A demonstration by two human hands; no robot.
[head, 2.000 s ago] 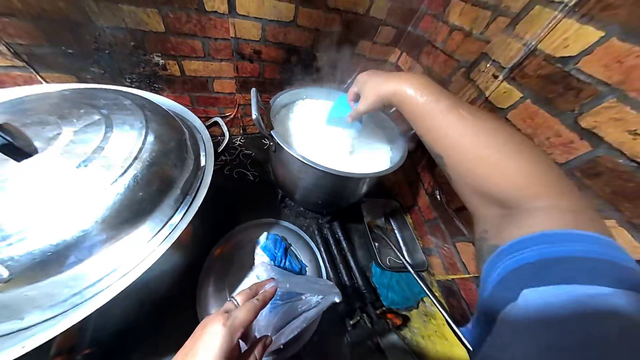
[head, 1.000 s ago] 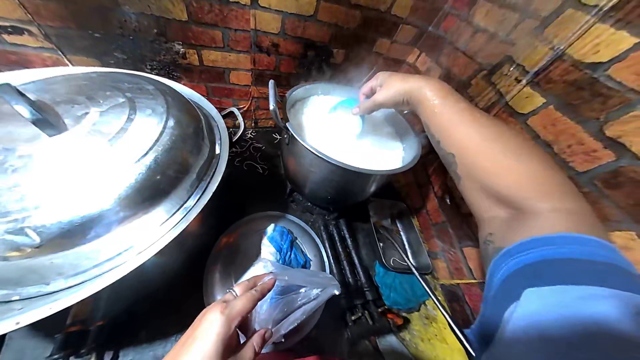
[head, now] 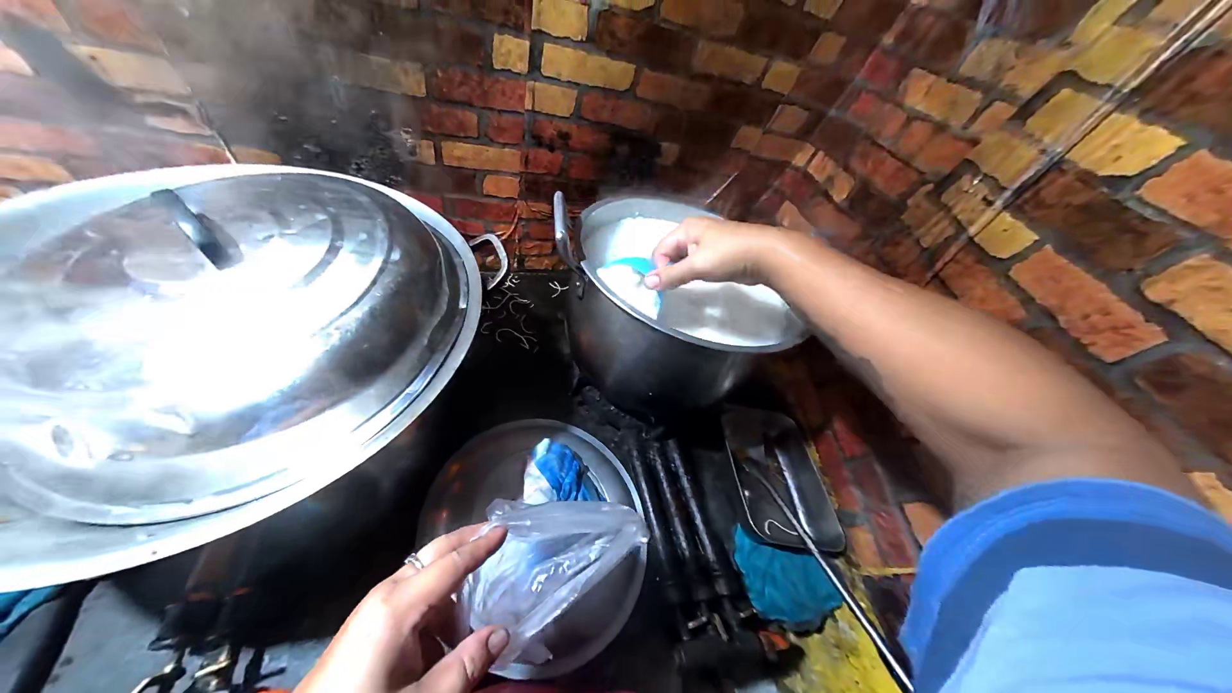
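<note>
My right hand (head: 695, 252) reaches over the deep metal pot (head: 664, 366) and pinches a light-blue object (head: 632, 273), perhaps a scoop or cup, at the near left part of the opening. White, bright contents (head: 722, 306) and faint steam show inside the pot. My left hand (head: 433, 602) holds a clear plastic bag (head: 553, 568) between thumb and fingers, above a round metal lid or tray (head: 472, 472). A blue and white cloth or packet (head: 563, 472) lies on that round metal piece, just beyond the bag.
A very large pot with a domed metal lid (head: 318, 414) fills the left. Gas burner pipes (head: 679, 510) run in the middle. To the right lie a small metal tray (head: 818, 500) with a long-handled utensil (head: 837, 577) and a teal cloth (head: 784, 577). A brick wall (head: 587, 67) stands behind.
My right hand has moved from the far middle of the pot's opening toward its near left side, with the light-blue object. The left hand still holds the bag. The view has shifted.
</note>
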